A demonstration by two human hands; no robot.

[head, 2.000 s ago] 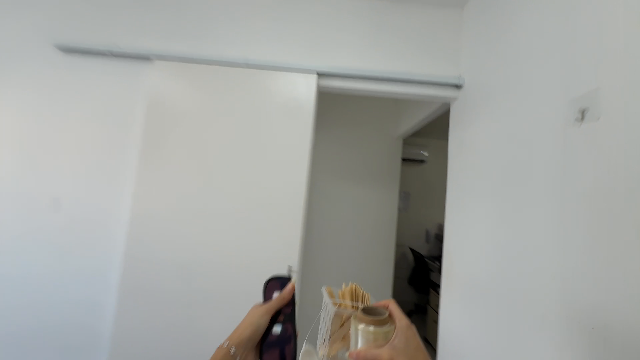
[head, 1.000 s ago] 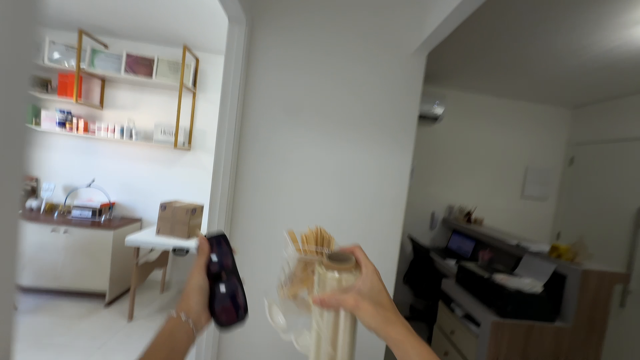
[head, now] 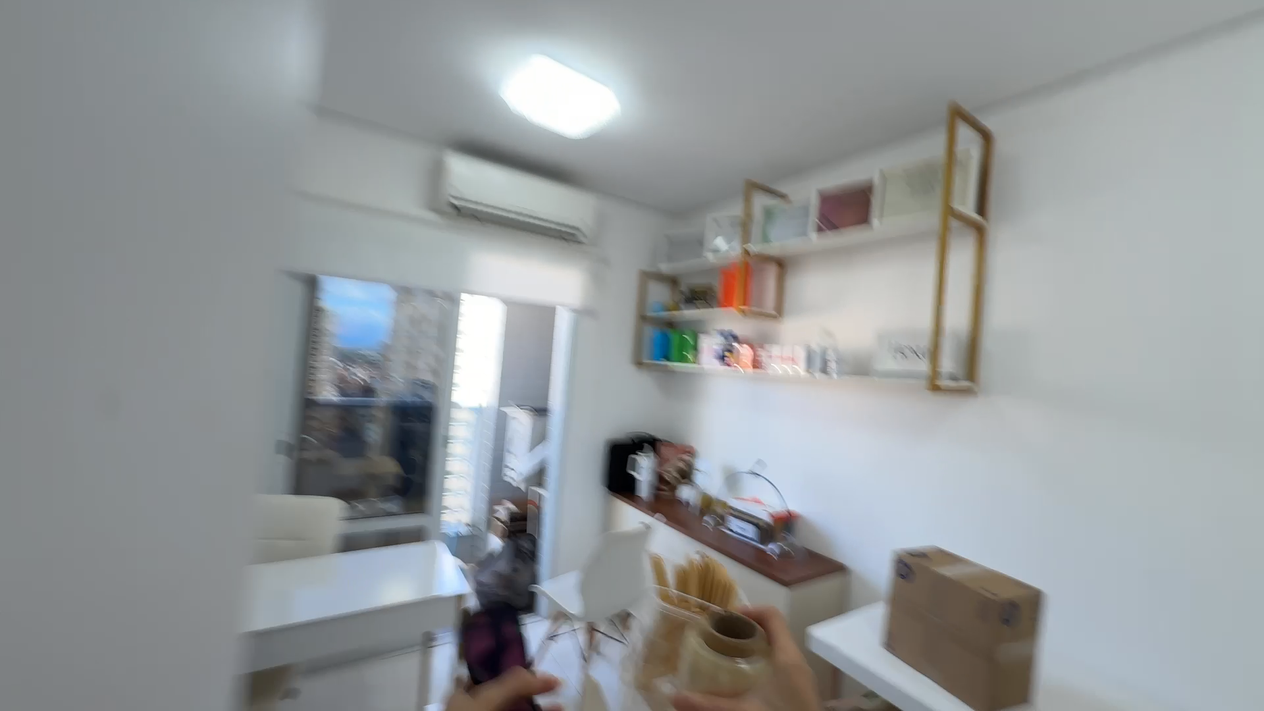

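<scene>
At the bottom edge my left hand (head: 504, 688) holds a dark purple patterned case (head: 494, 644), blurred and partly cut off by the frame. To its right, my right hand (head: 780, 662) grips a roll of clear plastic film (head: 726, 657) with a cardboard core. Against the roll, on its left side, is a clear bag or container (head: 660, 647) with thin wooden sticks (head: 703, 581) standing out of its top. How the bag is held is hidden.
A white wall edge (head: 138, 355) rises close on the left. Beyond are a white desk (head: 355, 583), a white chair (head: 610, 573), and a low cabinet with a brown top (head: 731, 543). At right, a cardboard box (head: 963, 622) sits on a white table (head: 854, 642); wall shelves (head: 849, 378) hang above.
The view has swung from a sliding door and doorway to a room with shelves and a window. Both hands now sit lower in the frame, still holding the same things.
</scene>
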